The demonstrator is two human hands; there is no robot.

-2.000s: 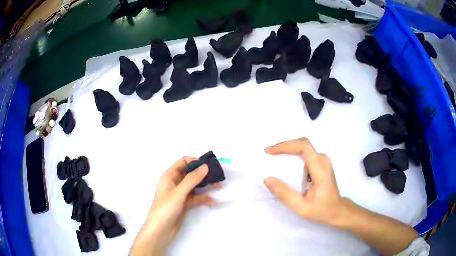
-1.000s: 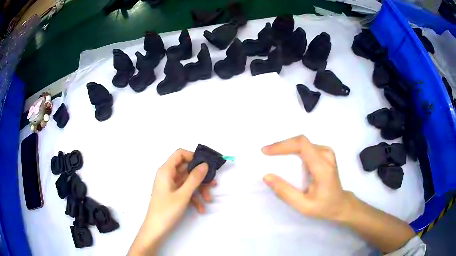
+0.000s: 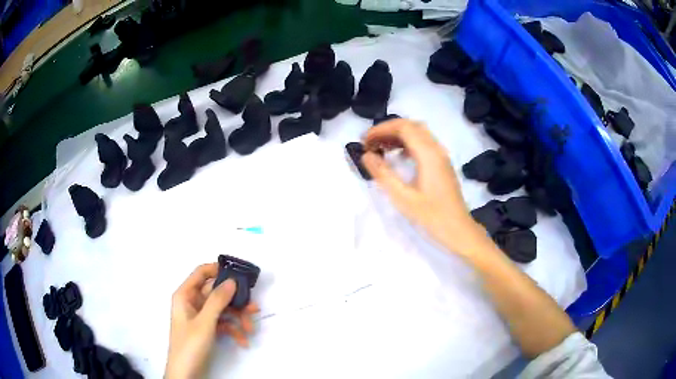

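Note:
My left hand holds a squarish black part with a raised rim, thumb on its face, low left of centre. My right hand is right of centre, thumb and fingers pinched at a small black pointed piece, partly covered by the fingertips. A small teal needle tip is over the white sheet between the hands, pointing left and touched by neither hand. A bottle body cannot be made out against the white. A rounded black part shows partly behind my right fingers.
Joined black pieces stand along the far edge. Loose black parts lie at lower left beside a phone and beaded ornament. More black parts lie right, by a blue bin. Green bench top shows beyond.
The view has shifted right. My right hand has moved up and away to the small black piece, fingers closing. The teal tip is now apart from the black part in my left hand.

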